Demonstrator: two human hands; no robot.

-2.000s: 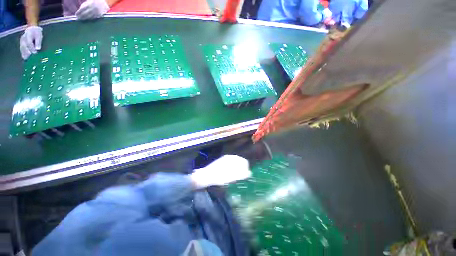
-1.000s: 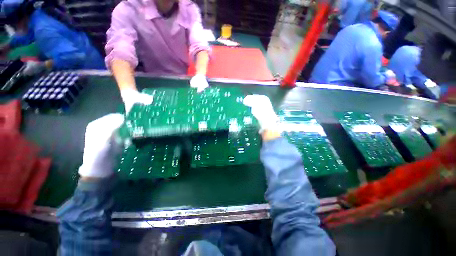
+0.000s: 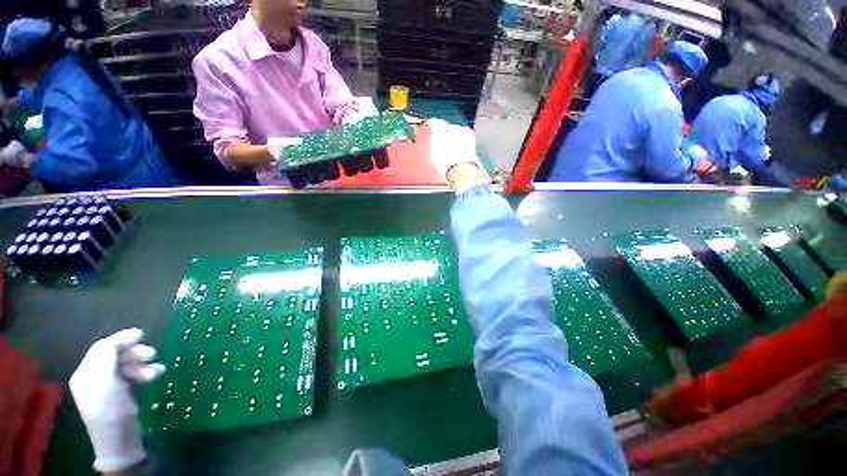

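A green circuit board (image 3: 348, 141) with dark parts beneath is held over the far side of the belt by a person in pink. My right hand (image 3: 452, 147), in a white glove, reaches out just right of that board and seems not to touch it; its fingers are unclear. My left hand (image 3: 113, 400), in a white glove, is at the lower left, empty, its fingers loosely curled beside the left edge of a green board (image 3: 243, 339). A second board (image 3: 399, 311) lies to its right, partly behind my right sleeve.
More boards (image 3: 683, 288) lie in a row to the right on the green conveyor (image 3: 371, 216). A block of round-topped parts (image 3: 67, 234) stands at the left. Red frame bars (image 3: 553, 112) rise at the far edge and cross the lower right (image 3: 762, 358). People in blue sit beyond.
The board held between my hands a second ago is now with the person opposite. My left hand has dropped down and left; my right hand is stretched farther forward.
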